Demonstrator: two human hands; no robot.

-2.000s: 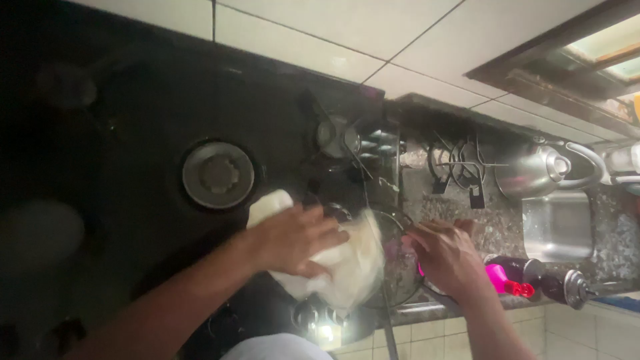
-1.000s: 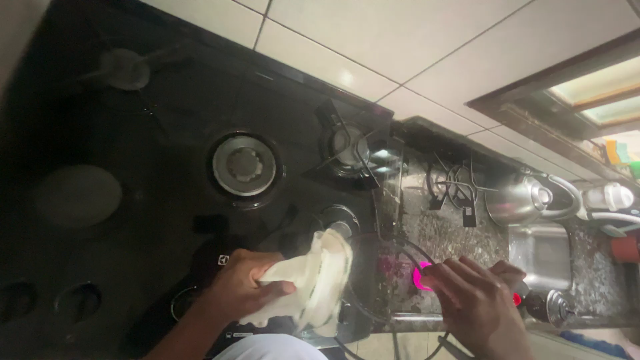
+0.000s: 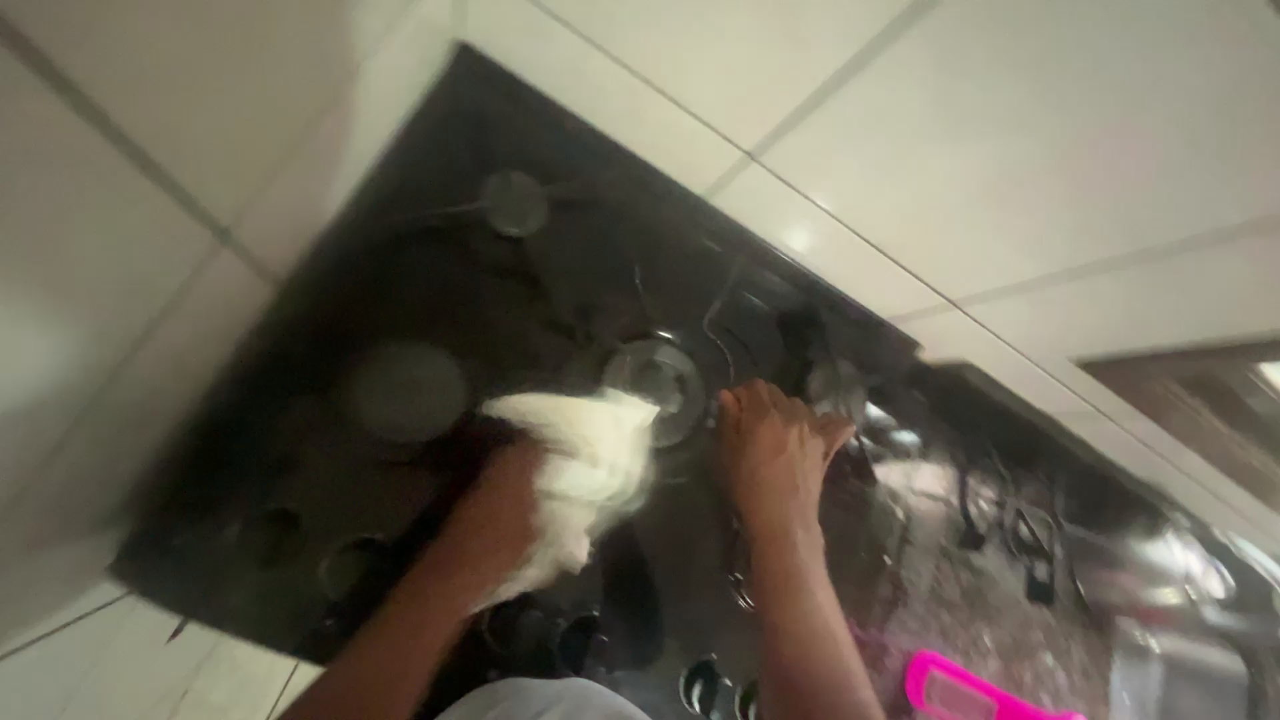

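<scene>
My left hand (image 3: 510, 510) holds a bunched white cloth (image 3: 595, 455) over the black glass cooktop (image 3: 560, 290), in front of the middle burner (image 3: 660, 385). To its right, my right hand (image 3: 780, 450) is closed over the cooktop, its fingers bent around what looks like a dark wire pan support (image 3: 722, 330); blur hides most of that piece. The right rear burner (image 3: 838, 390) lies just beyond those fingers. A wide burner (image 3: 405, 392) and a small rear burner (image 3: 515, 203) are on the left side, and control knobs (image 3: 578, 640) line the front.
Tiled walls (image 3: 640, 110) border the cooktop at the back and left. On the stone counter (image 3: 960, 590) at right lie a bright pink plastic item (image 3: 965, 690) and dark wire pan supports (image 3: 1035, 545). A shiny metal vessel (image 3: 1150, 575) and a metal sink (image 3: 1180, 675) are beyond.
My right hand has moved from over the counter's front edge to above the cooktop. My left hand has carried the cloth further back toward the middle burner. The view has turned left.
</scene>
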